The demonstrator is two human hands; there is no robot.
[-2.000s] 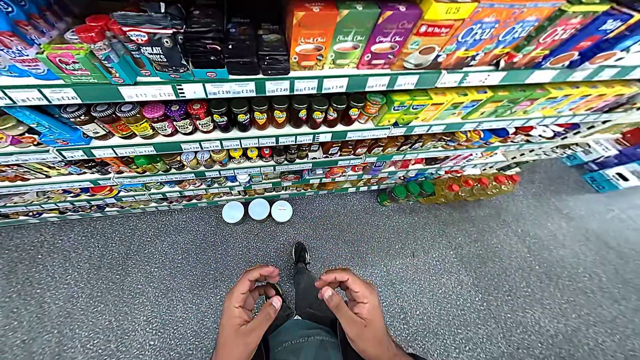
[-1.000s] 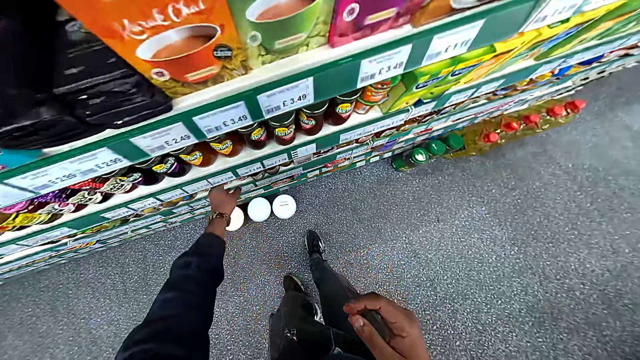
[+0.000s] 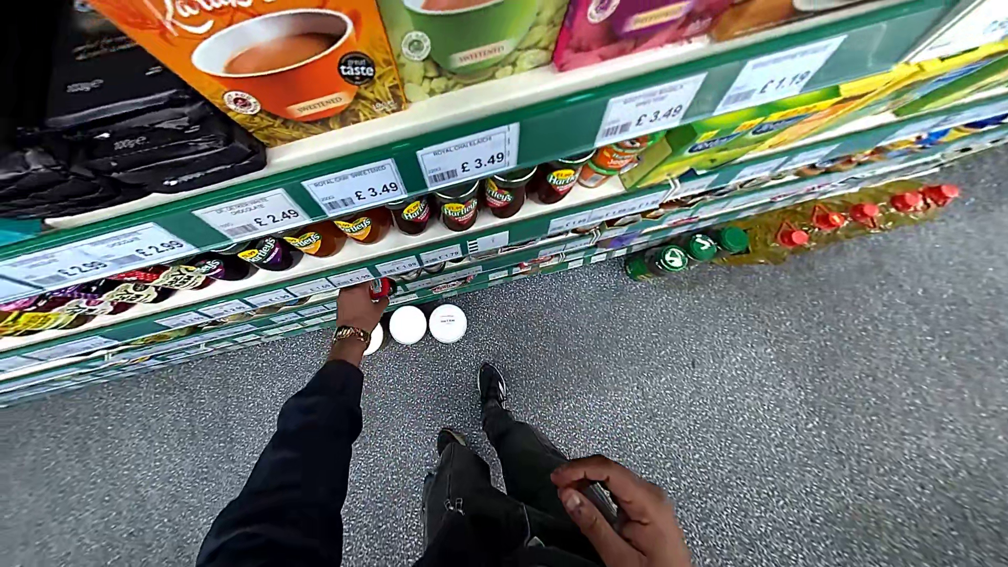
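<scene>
My left hand (image 3: 361,309) reaches to a lower shelf, with a red-topped item (image 3: 380,289) at its fingertips; the fingers are partly hidden, and whether they grip it is unclear. Beneath that wrist, which wears a gold-coloured bracelet, three round white lids (image 3: 408,324) stand in a row by the shelf foot, the left one partly covered. Over my legs, my right hand (image 3: 618,508) is half curled, thumb and index finger near each other, with nothing plainly visible in it. Jam jars (image 3: 459,206) with dark and orange contents line the shelf above my left hand.
Boxes of chai (image 3: 291,63) and black packets (image 3: 134,134) fill the top shelf, behind a green price rail (image 3: 551,130). Green-capped bottles (image 3: 701,246) and red-capped oil bottles (image 3: 865,213) stand on the floor at right. Speckled grey floor (image 3: 748,378) surrounds my feet.
Two seconds ago both hands were in front of my body; my left hand has since reached out to the shelf. The red-topped item now shows at its fingers. The view has moved closer to the shelves.
</scene>
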